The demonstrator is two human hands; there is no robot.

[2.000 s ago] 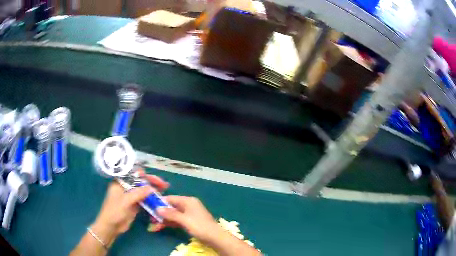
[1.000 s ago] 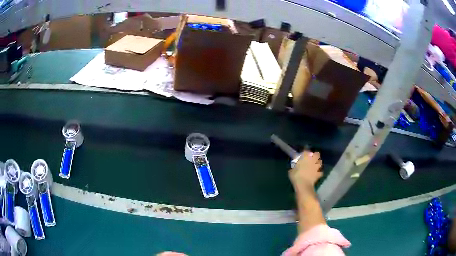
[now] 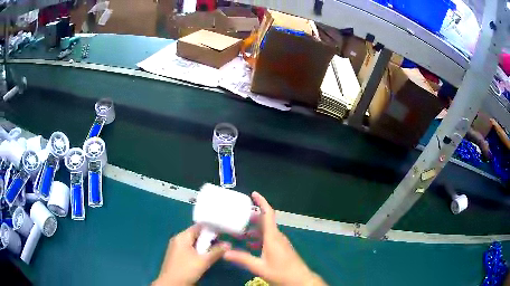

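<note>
A white fan unit [image 3: 222, 209] is held up in front of me, over the bench's back edge. Its drum head lies sideways, and its short visible handle part points down. My left hand [image 3: 193, 252] is closed around the handle below the head. My right hand [image 3: 269, 246] is at the head's right side, fingers spread and thumb below. Whether it grips the head is unclear. The fan's open handle side and any battery are hidden. A small pale yellow pile [image 3: 256, 282] is cut off by the bottom edge.
The dark green belt [image 3: 313, 167] carries spaced fans, one [image 3: 226, 162] just beyond my hands. A heap of white and blue fans [image 3: 47, 187] crowds the left. A slanting grey post [image 3: 416, 173] stands right. Blue pieces [image 3: 495, 265] lie far right. Boxes [image 3: 291, 61] stand across the belt.
My right hand was over the belt at a fan; it is back near the bench beside my left hand, with a white fan between them. The view has shifted left.
</note>
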